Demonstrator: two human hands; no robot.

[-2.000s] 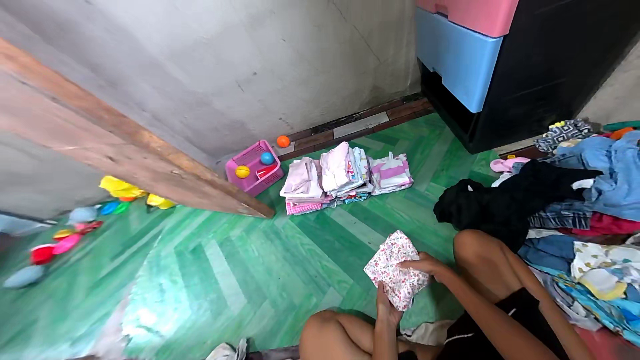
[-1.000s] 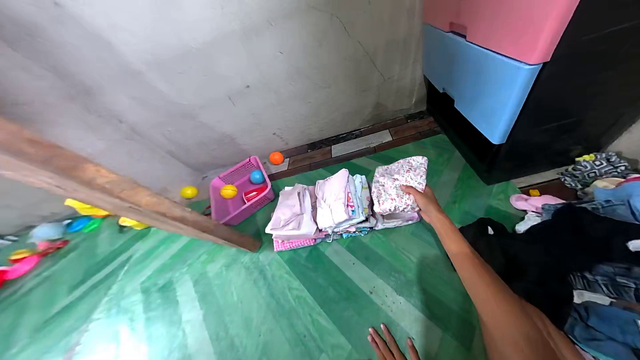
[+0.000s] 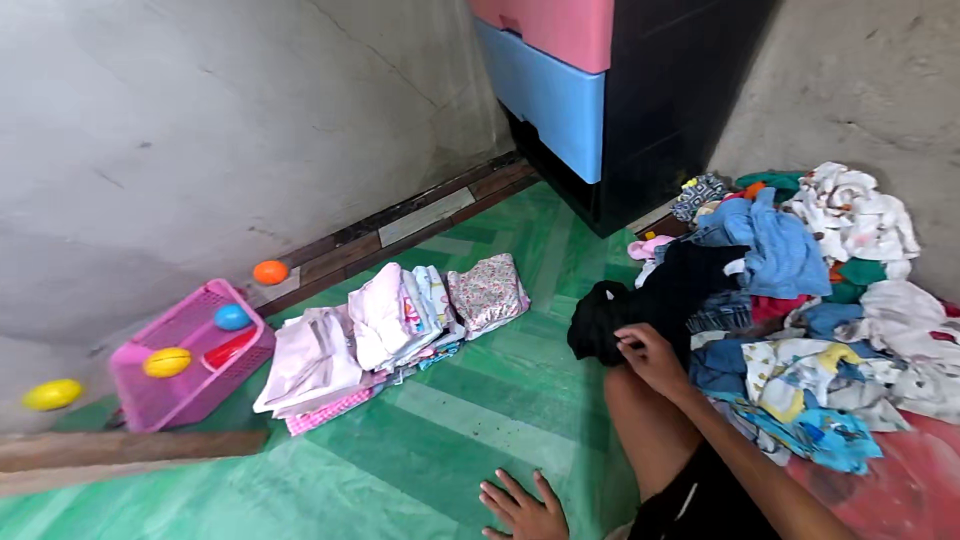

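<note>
My right hand is at the near edge of a black garment, fingers bent; whether it grips the cloth is not clear. My left hand is spread low over the green floor with nothing in it. Ahead stand folded clothes in stacks: pale pink ones at the left, white and pink ones in the middle, and a folded floral cloth on top of the right stack. To the right of my knee lies a loose heap of clothes, with a blue garment and a white patterned one.
A pink plastic basket holds small balls and a red thing at the left. An orange ball and a yellow ball lie outside it. Drawers with a blue front stand in the corner. A wooden post crosses the lower left.
The floral cloth, held in my hands and then in my right hand over the right stack, now lies on that stack, released. My right hand has moved right to the black garment. The view has turned right.
</note>
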